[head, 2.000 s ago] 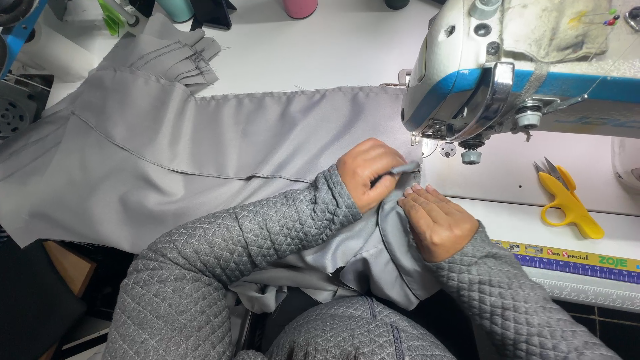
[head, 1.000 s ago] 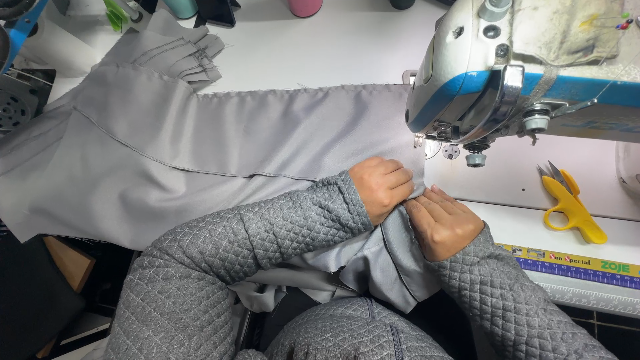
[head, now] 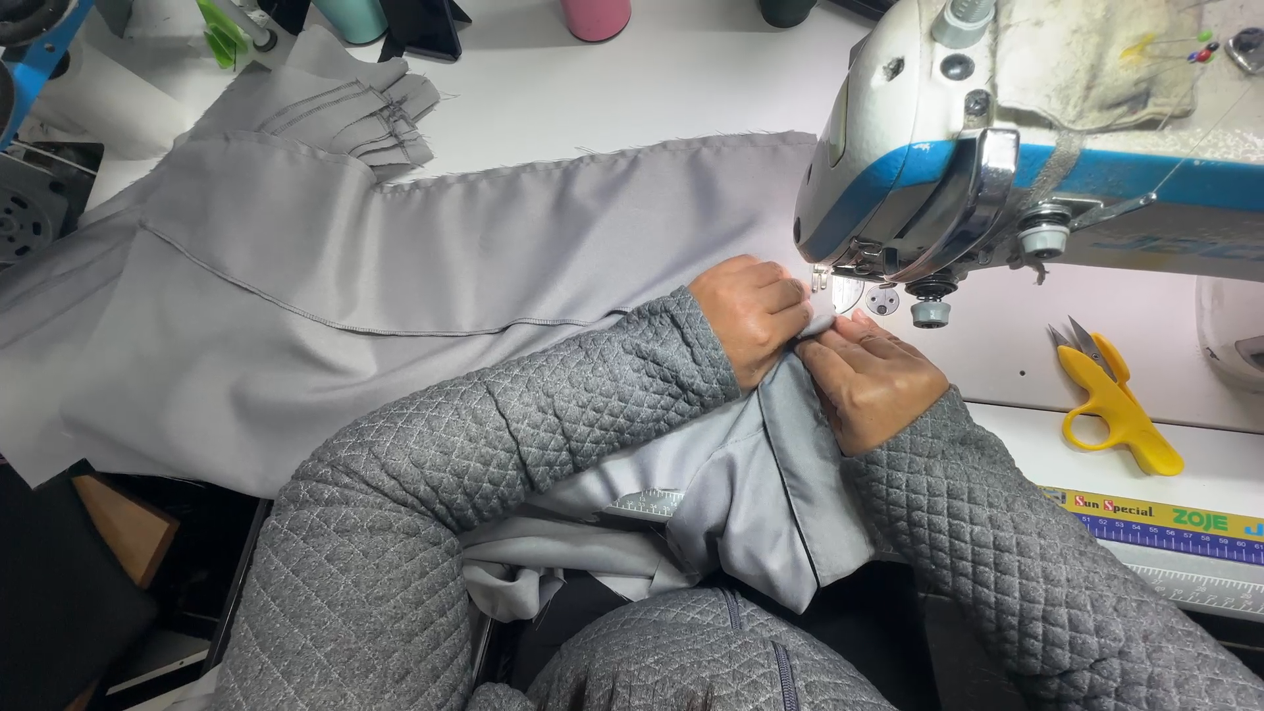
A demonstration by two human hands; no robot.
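Grey fabric [head: 474, 247] spreads over the white sewing table, with part of it hanging over the front edge toward my lap. My left hand [head: 755, 314] pinches a folded edge of this fabric just below the presser foot of the sewing machine [head: 918, 188]. Close beside it, nearly touching, my right hand [head: 869, 380] grips the same edge, the fingertips of both hands meeting there. A darker grey band of the cloth runs down from under my fingers. The presser foot [head: 819, 279] stands just above my fingertips; whether fabric lies under it cannot be told.
Yellow thread snips [head: 1116, 400] lie to the right, above a measuring tape strip [head: 1155, 523] along the table edge. Pins with coloured heads [head: 1203, 49] stick up on the machine's top. A pink object [head: 596, 15] and a teal one [head: 353, 18] stand at the back.
My hands have come closer together at the folded edge, which showed between them two seconds ago. My left hand has moved slightly right. The large spread of fabric lies much as before.
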